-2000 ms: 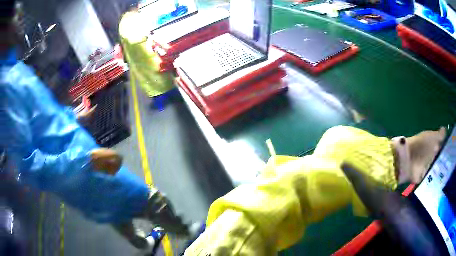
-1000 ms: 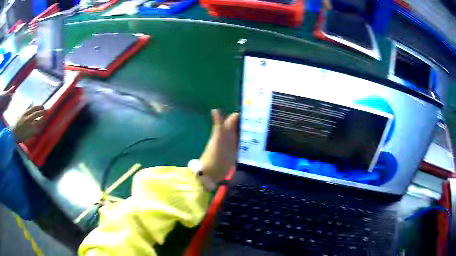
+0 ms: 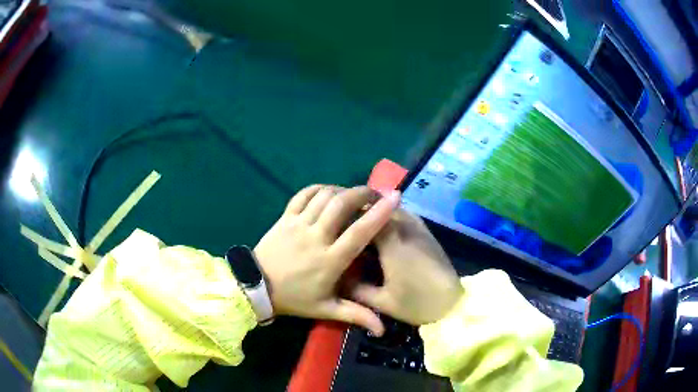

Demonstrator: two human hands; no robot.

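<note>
An open laptop stands tilted in view at the right, on a red foam tray. Its screen shows a green window over blue-and-white wallpaper. My left hand, with a dark watch, and my right hand meet at the laptop's left side, over the keyboard's left part. Their fingers overlap near the hinge. A black cable curves from the taped spot to my left hand's fingers. Its end and what the fingertips grip are hidden. A blue network cable is at the laptop's right side.
Pale yellow tape strips cross on the green bench at the left. A red tray edge shows at the upper left. Another laptop stands beyond the screen. Another red tray and a dark device are at the right edge.
The view has turned from the neighbouring bench to this laptop. My left hand has moved from the screen's edge to the laptop's side, and my right hand has appeared. The black window is now green.
</note>
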